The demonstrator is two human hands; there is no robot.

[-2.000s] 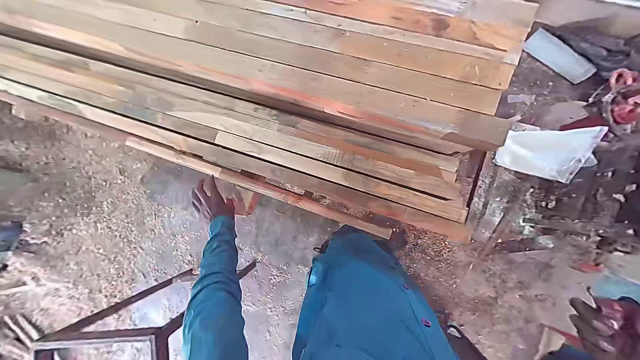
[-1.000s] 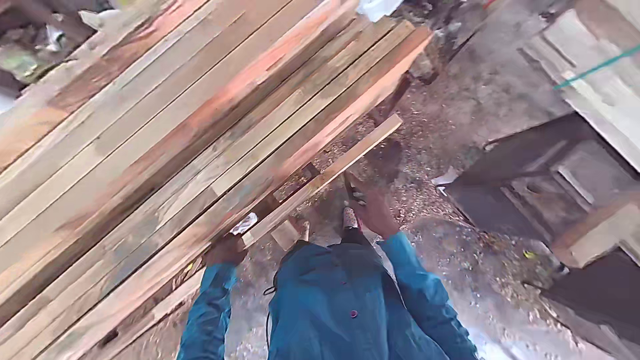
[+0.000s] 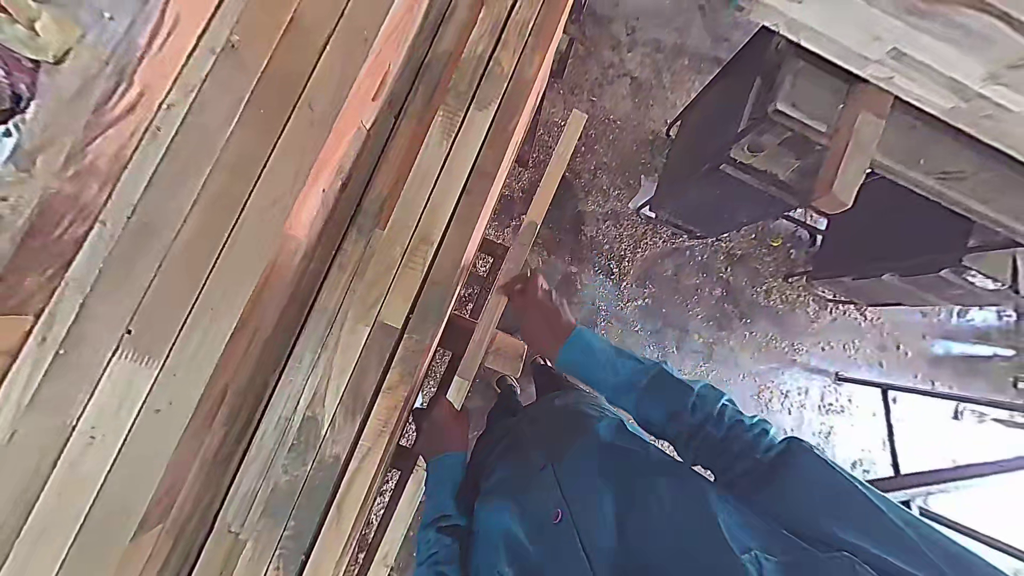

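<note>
A long narrow wooden strip (image 3: 552,178) slants beside the edge of a stack of wooden boards (image 3: 320,264). My left hand (image 3: 442,428) is closed around its near end, next to the outermost board. Farther up, my right hand (image 3: 538,312) grips the strip near its middle, with the fingers over its side. The far end of the strip points away, over the floor. A short wood block (image 3: 506,354) is below the strip, between my two hands. The fingers of my left hand are partly hidden.
Dark metal frames (image 3: 480,272) show in the gap beside the boards. At the upper right a wooden bench (image 3: 928,72) stands over dark box-like panels (image 3: 712,152). Sawdust and chips cover the floor (image 3: 640,272). A metal frame (image 3: 888,432) is at the lower right.
Two seconds ago only my left hand was at a strip by the boards, my right hand being off to the right; now both hands are on the strip. The view has turned strongly.
</note>
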